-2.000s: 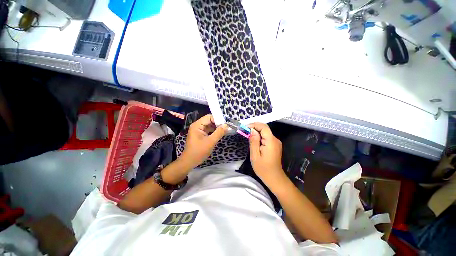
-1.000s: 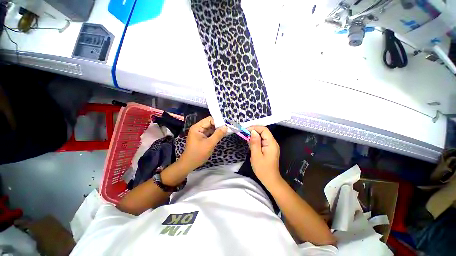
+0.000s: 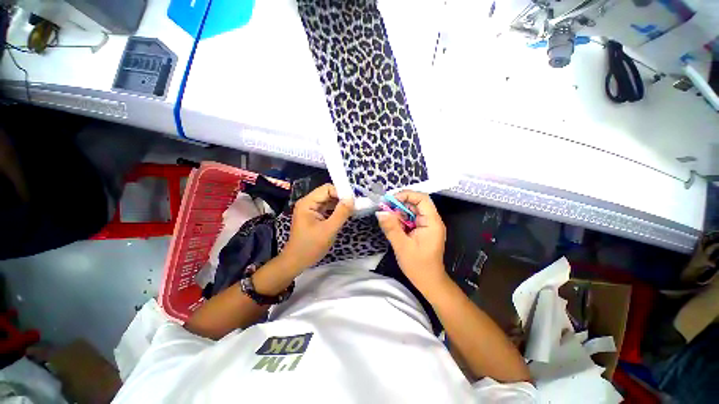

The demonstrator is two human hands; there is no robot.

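Observation:
A leopard-print fabric panel (image 3: 366,95) with white edging lies over the white table, its near end hanging at the table's front edge. My left hand (image 3: 317,226) pinches the white edging at the panel's lower left corner. My right hand (image 3: 416,235) holds a small pink and blue tool (image 3: 400,209), seam ripper or thread snips, at the panel's near edge. The tool's tip is too small and blurred to make out. More leopard-print cloth (image 3: 352,241) lies on the lap below my hands.
The sewing machine's presser foot area (image 3: 560,46) and black-handled scissors (image 3: 624,72) are at the upper right. A blue sheet (image 3: 225,16) lies at the upper left. A pink-red basket (image 3: 188,251) with cloth stands lower left, a carton (image 3: 613,312) with white offcuts lower right.
The pink and blue tool has turned and now sits more within my right hand's fingers. The right thumb and fingers have shifted slightly left; my left hand has barely moved.

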